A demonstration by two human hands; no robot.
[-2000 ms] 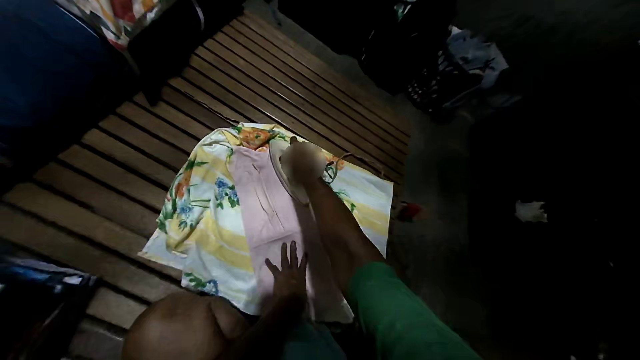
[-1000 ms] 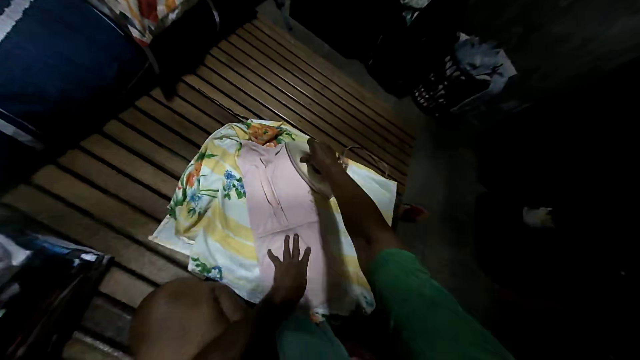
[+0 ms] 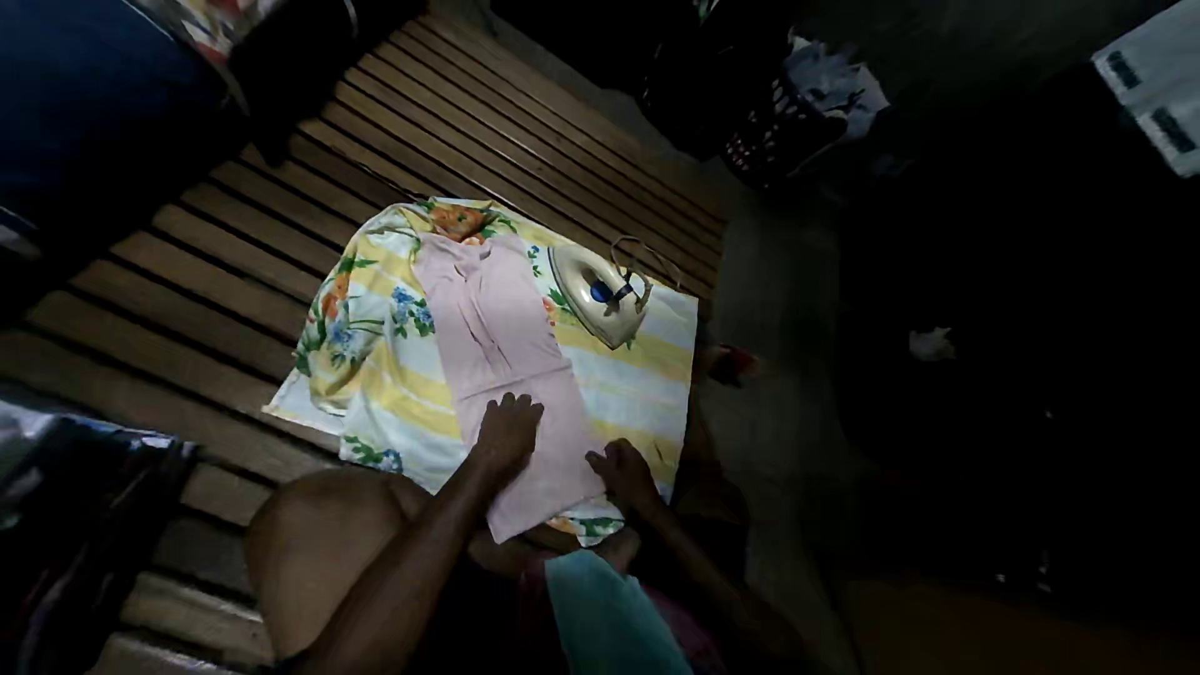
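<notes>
A pink garment (image 3: 502, 323), wrinkled in its upper part and with a crosswise fold or seam near the middle, lies on a floral yellow-and-white cloth (image 3: 647, 380). My left hand (image 3: 511, 427) rests on its lower part, fingers bent. At the garment's lower right edge is my right hand (image 3: 626, 473), fingers curled; whether it pinches the fabric cannot be told. A clothes iron (image 3: 600, 295) with a pale body and a blue part sits on the floral cloth, right of the garment and apart from both hands.
Wooden slats (image 3: 216, 225) form the surface beneath. A cord (image 3: 647, 246) loops behind the iron. Dark fabric (image 3: 94, 525) lies at the lower left, and a blue item (image 3: 94, 84) at the upper left. Beyond the slats, a perforated basket (image 3: 764, 136) holds cloth.
My right hand has let go of the iron and come down to the garment's lower right edge. The iron stays on the floral cloth. My left hand's spread fingers have drawn in.
</notes>
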